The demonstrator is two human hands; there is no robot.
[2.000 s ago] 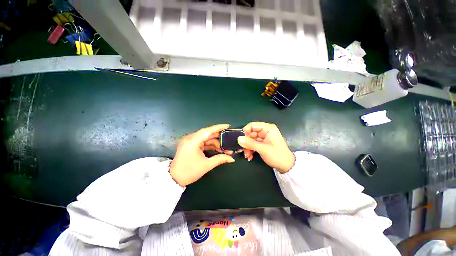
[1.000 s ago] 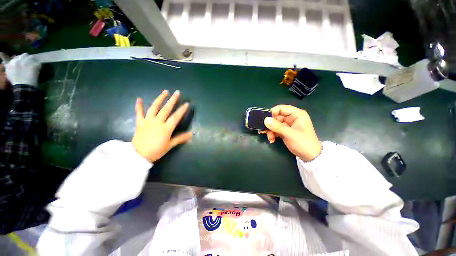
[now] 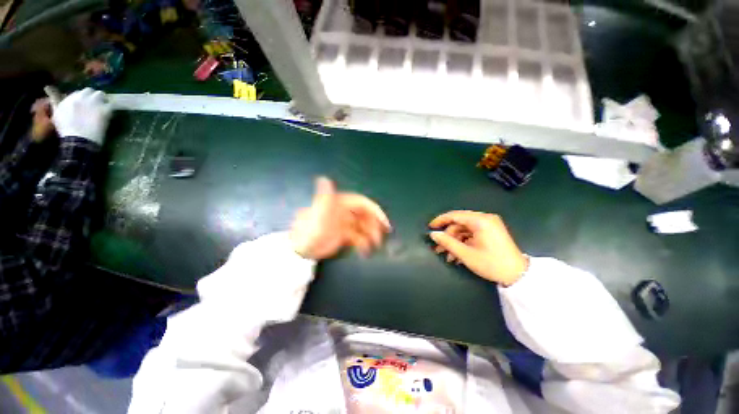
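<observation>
My left hand (image 3: 340,226) is blurred by motion above the bench in the middle, fingers apart, with nothing seen in it. My right hand (image 3: 478,247) is to its right with curled fingers. A small dark edge shows at its fingertips; whether it holds a watch part cannot be told. A dark watch body (image 3: 182,166) lies on the bench at the left. Another dark watch body or frame (image 3: 650,299) lies at the right. A stack of black screens (image 3: 514,166) with orange tails lies near the rail.
A pale metal rail (image 3: 421,124) and post (image 3: 284,57) border the bench. Beyond are a white compartment tray (image 3: 454,81) and clips (image 3: 243,89). At right are a white bottle (image 3: 677,171), tissue (image 3: 632,121) and white piece (image 3: 672,222). A neighbour's gloved hand (image 3: 81,115) is far left.
The watch part held in my right hand a second ago no longer shows clearly. My left hand has moved right, turned sideways. A dark body now lies at the left. The view has shifted.
</observation>
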